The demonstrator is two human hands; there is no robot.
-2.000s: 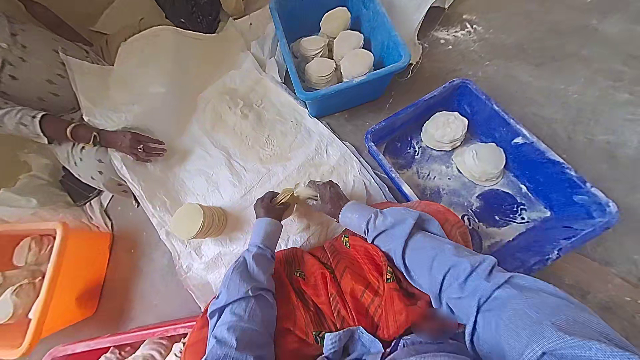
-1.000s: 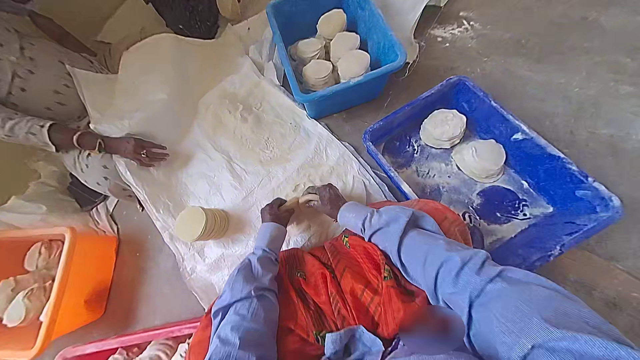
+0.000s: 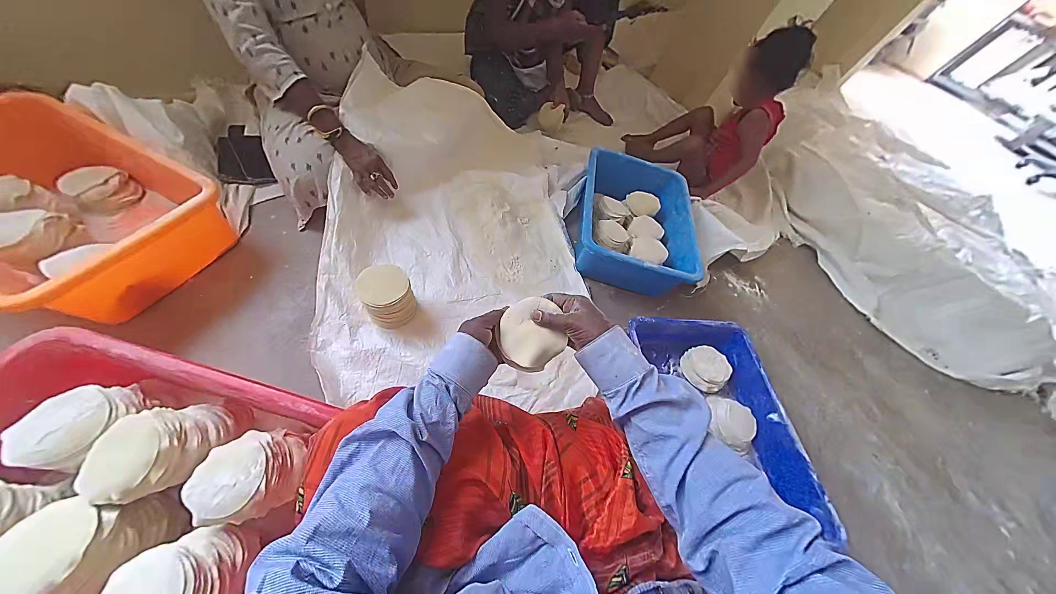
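Between my two hands, above my lap at the near end of a white sheet (image 3: 396, 223), is a round, flat disc of pale dough (image 3: 530, 337). My left hand (image 3: 483, 328) grips its left edge. My right hand (image 3: 579, 318) holds the upper right edge, thumb on top; whether more discs lie under it I cannot tell. A neat stack of thin pale discs (image 3: 385, 290) stands on the sheet to the left of my hands. Loose flour (image 3: 507, 247) is scattered beyond them.
Dough stacks fill a red tub (image 3: 206, 363) and an orange tub (image 3: 157, 256) at left. A light blue tub (image 3: 639, 276) and a dark blue tray (image 3: 767, 388) at right hold more. One person's hand (image 3: 369, 167) rests on the sheet; other people sit beyond.
The view has swung up and left, bringing more people and the red tub into sight. The dough between my hands now shows its broad round face; before, it appeared mostly edge-on.
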